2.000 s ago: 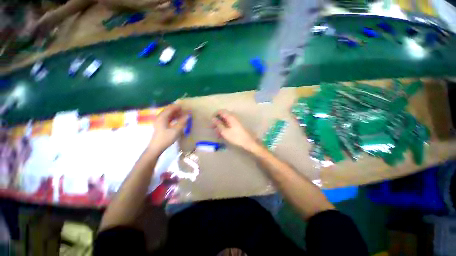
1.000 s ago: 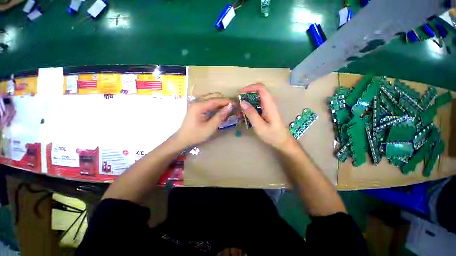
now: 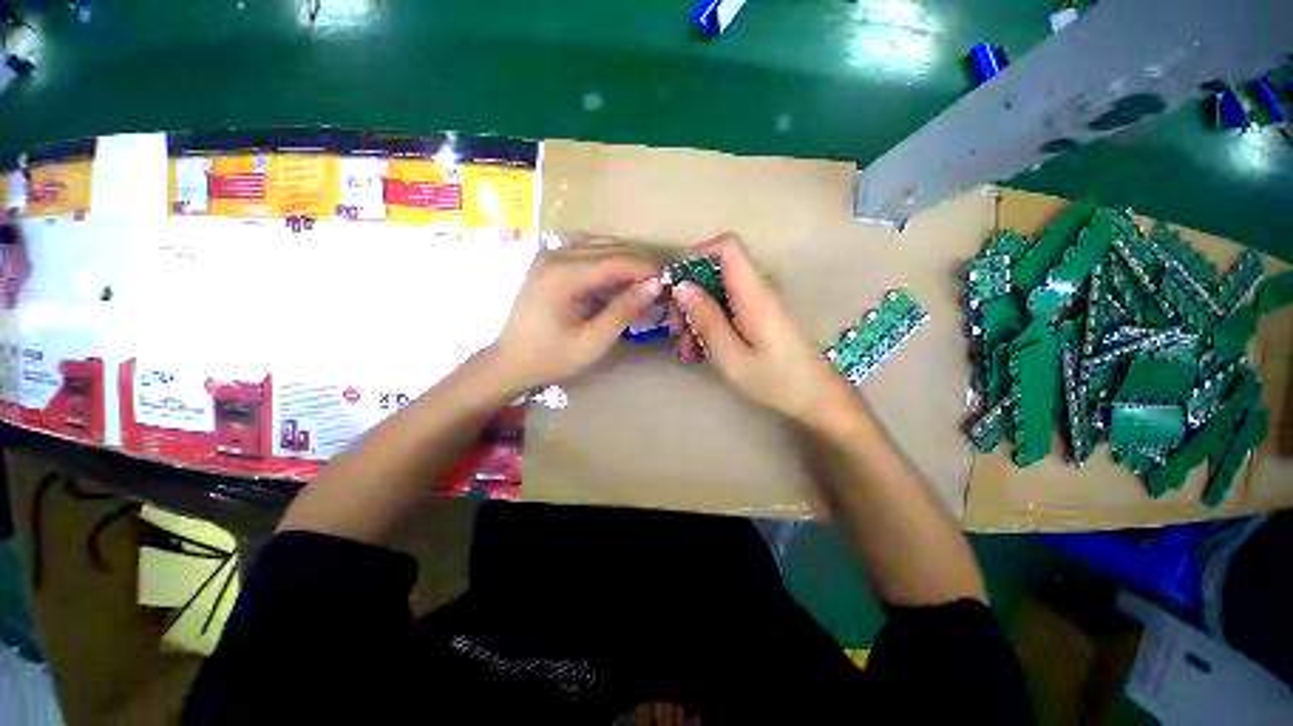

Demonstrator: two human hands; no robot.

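Observation:
My right hand (image 3: 737,329) pinches a small green circuit board (image 3: 698,278) between thumb and fingers over the cardboard. My left hand (image 3: 579,312) is close beside it, thumb and fingertips together at the board's left edge. A blue battery (image 3: 650,335) shows partly under the left fingertips, mostly hidden by them. Wires and any plug between the fingertips are too small to tell. A spare panel (image 3: 879,336) lies alone on the cardboard (image 3: 681,454) to the right of my right hand.
A board pile (image 3: 1120,348) covers the right cardboard. A grey post (image 3: 1021,114) rises at the far edge, right of centre. The green belt (image 3: 496,71) runs across the back with a few blue batteries. Printed sheets (image 3: 326,298) lie to the left.
Earlier my hands were apart, with a blue battery on the cardboard between them. They have come together at the small board. Since the last frame, they have closed in around it and the view has shifted.

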